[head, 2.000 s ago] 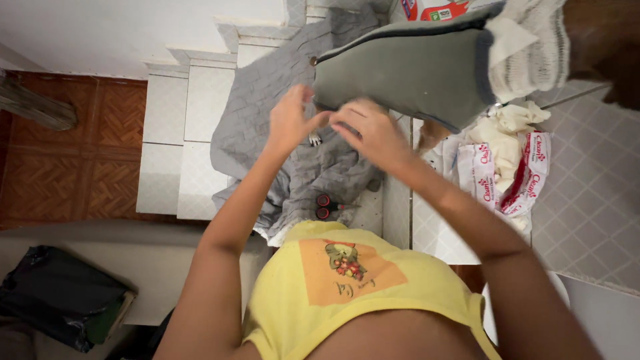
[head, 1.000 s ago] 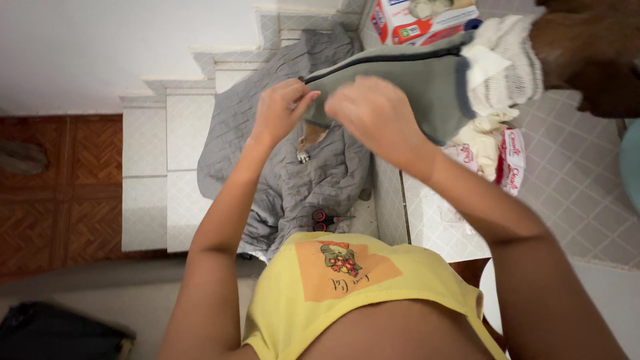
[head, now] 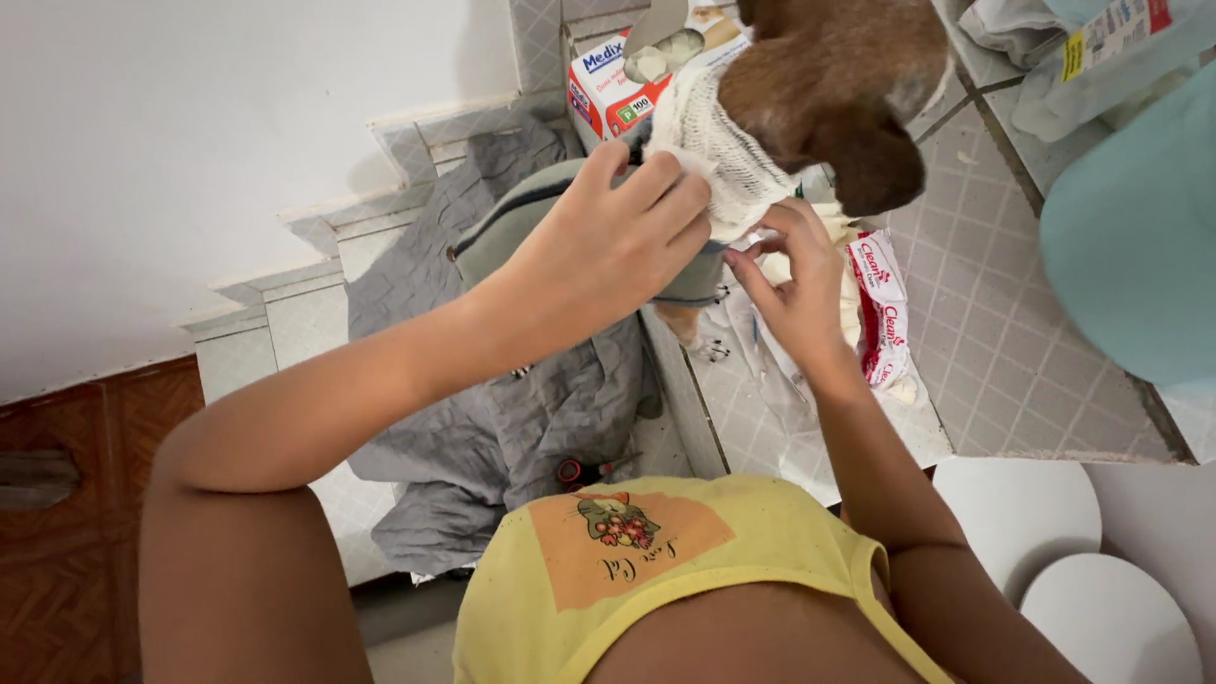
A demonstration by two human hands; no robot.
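Observation:
A brown dog (head: 836, 85) wears a grey-green zipped garment (head: 522, 214), with white mesh gauze (head: 717, 142) around its neck. My left hand (head: 632, 223) is over the garment, its bent fingertips at the gauze; whether they grip anything is hidden. At the garment's lower neck edge, my right hand (head: 793, 275) pinches the rim between thumb and finger. One clawed paw (head: 708, 350) rests on the tiled step. Beneath the dog's rear lies a grey quilted cloth (head: 513, 427), with red-and-black scissors (head: 579, 472) close to my yellow top.
A glove box (head: 608, 85) stands beyond the dog on the tiled stairs (head: 323, 313). Right of my right hand lies a red-and-white wipes packet (head: 883, 313). A pale teal round object (head: 1140, 228) and clear plastic packaging (head: 1092, 66) are at the right, above white round surfaces (head: 1016, 522).
Both hands have moved from the garment's rear end to its neck end, by the gauze. The dog's head now shows more fully. The view has shifted toward the right.

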